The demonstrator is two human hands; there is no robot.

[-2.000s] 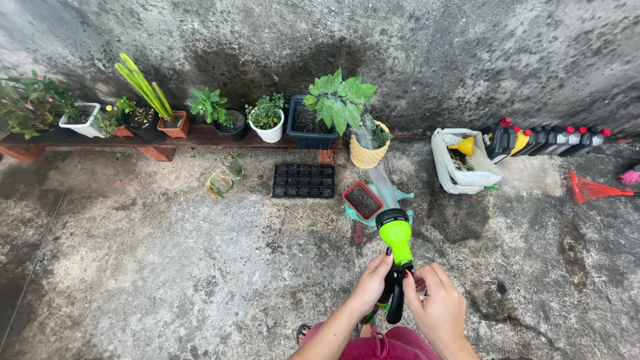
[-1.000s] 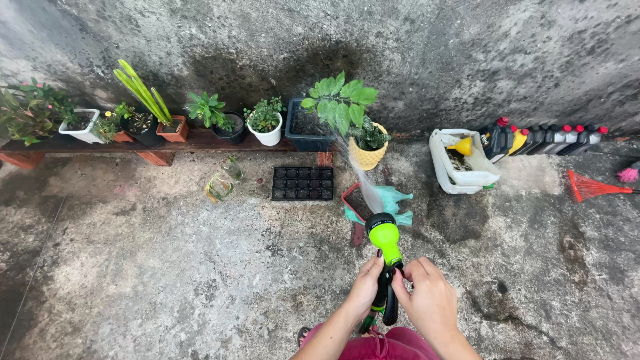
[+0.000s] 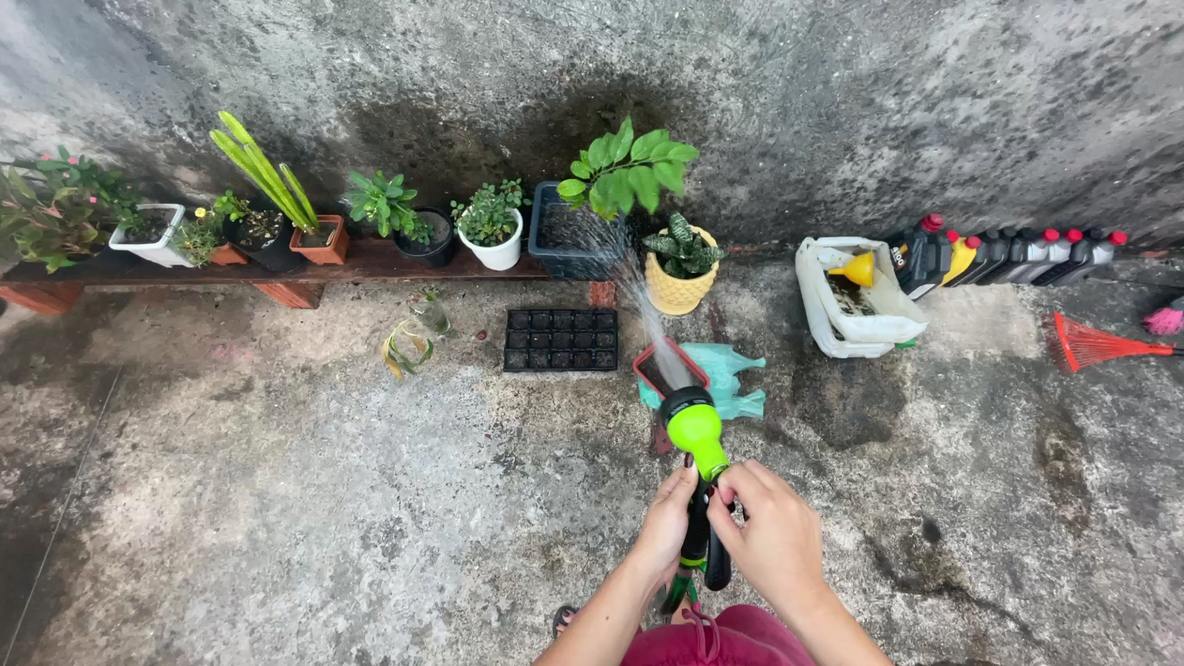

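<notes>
My left hand (image 3: 668,527) grips the black handle of a green and black hose spray nozzle (image 3: 696,431). My right hand (image 3: 770,525) holds the same nozzle from the right, its fingers near the neck and trigger. Water sprays from the nozzle head up and to the left, toward a dark blue square planter (image 3: 578,242) with a leafy plant (image 3: 634,171). A yellow textured pot (image 3: 680,287) with a snake plant stands right of the spray. Beyond the nozzle head, a red rectangular pot (image 3: 647,370) with soil rests on a teal plastic bag (image 3: 735,370).
A low wooden bench (image 3: 370,262) carries several potted plants along the wall. On the concrete floor are a black seedling tray (image 3: 561,340), a glass jar (image 3: 431,314) with a plant, a white lined container (image 3: 821,324) with a yellow funnel (image 3: 857,270), several bottles (image 3: 994,254) and a red rake (image 3: 1105,342).
The nozzle and its spray have swung left, from the yellow pot to the dark blue planter. Both hands have stayed on the nozzle.
</notes>
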